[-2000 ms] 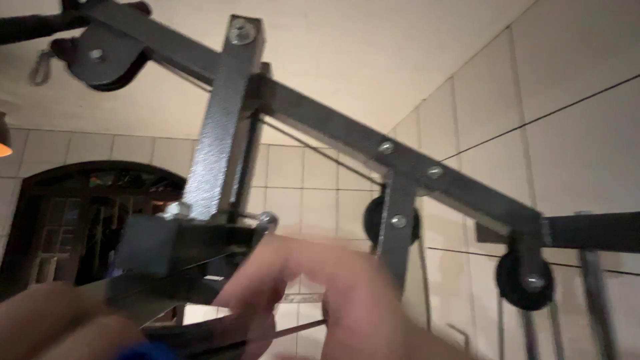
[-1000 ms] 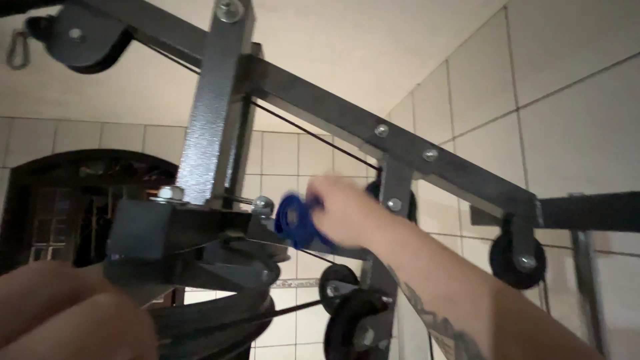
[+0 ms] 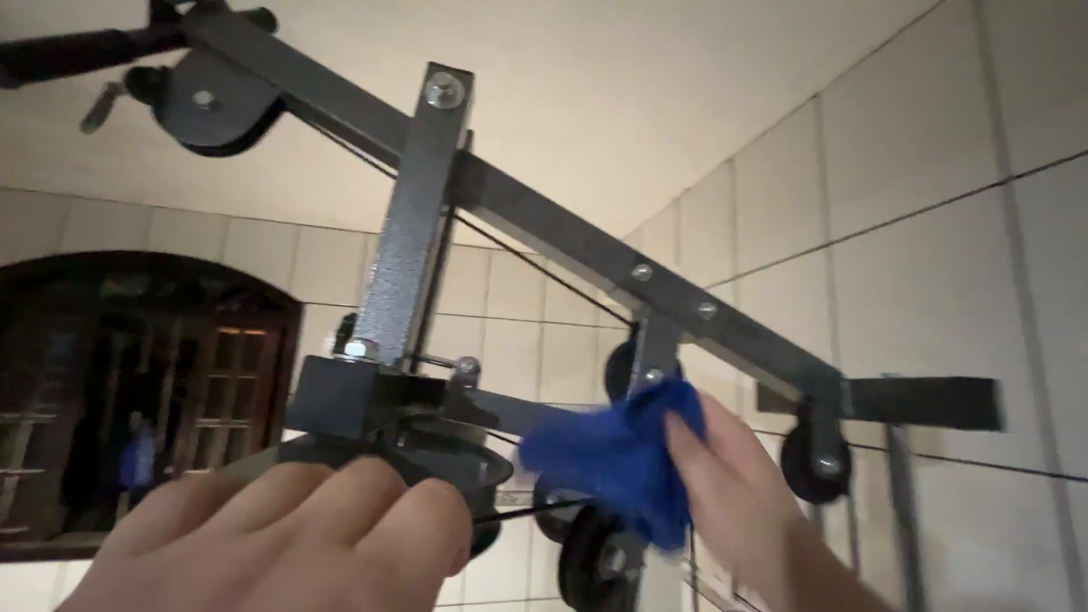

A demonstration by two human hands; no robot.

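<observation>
A blue cloth (image 3: 625,459) is held in my right hand (image 3: 735,476), against or just in front of the short upright bracket (image 3: 659,340) of a dark metal cable exercise machine. My left hand (image 3: 297,544) is at the lower left, knuckles up with fingers bent, over the dark frame part below the box-shaped bracket (image 3: 331,395); its fingertips are hidden, so what it grips cannot be told. The sloping top beam (image 3: 552,229) crosses above both hands, joined to a bolted upright post (image 3: 408,221).
Pulleys hang at the upper left (image 3: 212,102), the right end (image 3: 816,455) and low centre (image 3: 586,557). A thin black cable (image 3: 544,268) runs under the beam. Behind are a tiled wall (image 3: 918,297) and an arched wooden window (image 3: 225,382) at left.
The blue cloth in my right hand has moved right, from near the central bolt to the short bracket, and now hangs more spread out. My left hand shows more fully.
</observation>
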